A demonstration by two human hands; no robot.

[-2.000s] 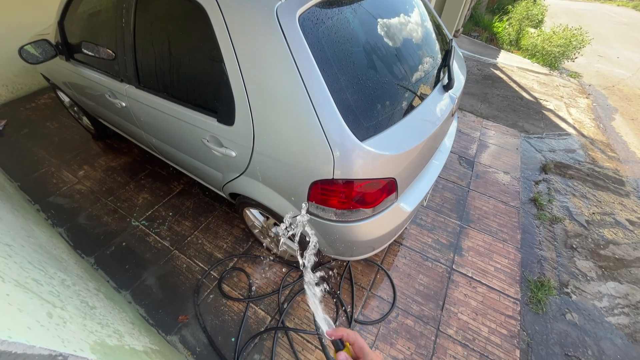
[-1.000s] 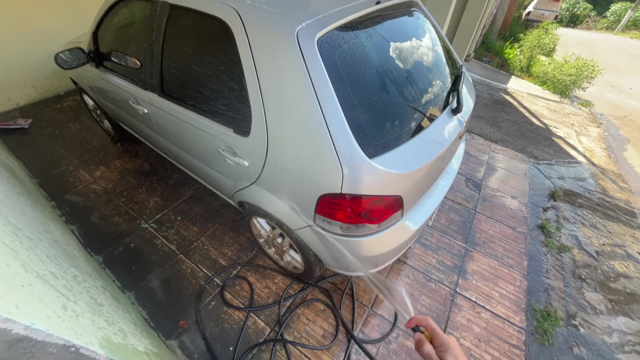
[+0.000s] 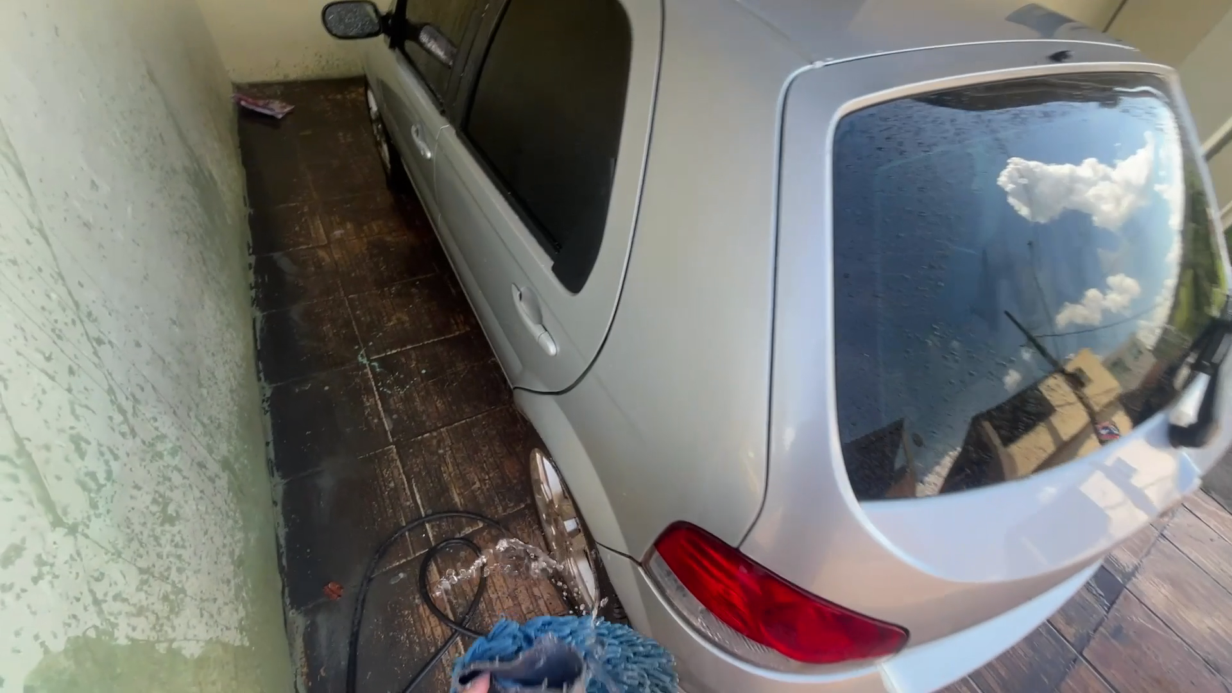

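A blue chenille wash mitt [image 3: 597, 659] is at the bottom edge, its dark cuff opening towards me. A fingertip of what appears to be my left hand [image 3: 474, 683] grips the cuff's left edge; the rest of that hand is out of frame. My right hand is not in view, nor is the hose nozzle. Water [image 3: 510, 563] splashes just above the mitt, beside the rear wheel [image 3: 563, 525] of a silver hatchback [image 3: 693, 289]. The red tail light [image 3: 770, 602] is right of the mitt. Droplets dot the rear window [image 3: 962, 250].
A black hose [image 3: 361, 597] lies looped on the wet brown floor tiles [image 3: 327, 423]. A stained pale green wall [image 3: 125, 337] runs along the left. The side mirror [image 3: 352, 19] juts out near the far wall, and a flat piece of litter [image 3: 264, 106] lies by the left wall.
The blue mitt has come into view at the bottom. My right hand with the yellow and black nozzle, seen earlier, has left the picture. The view has swung left and nearer the car.
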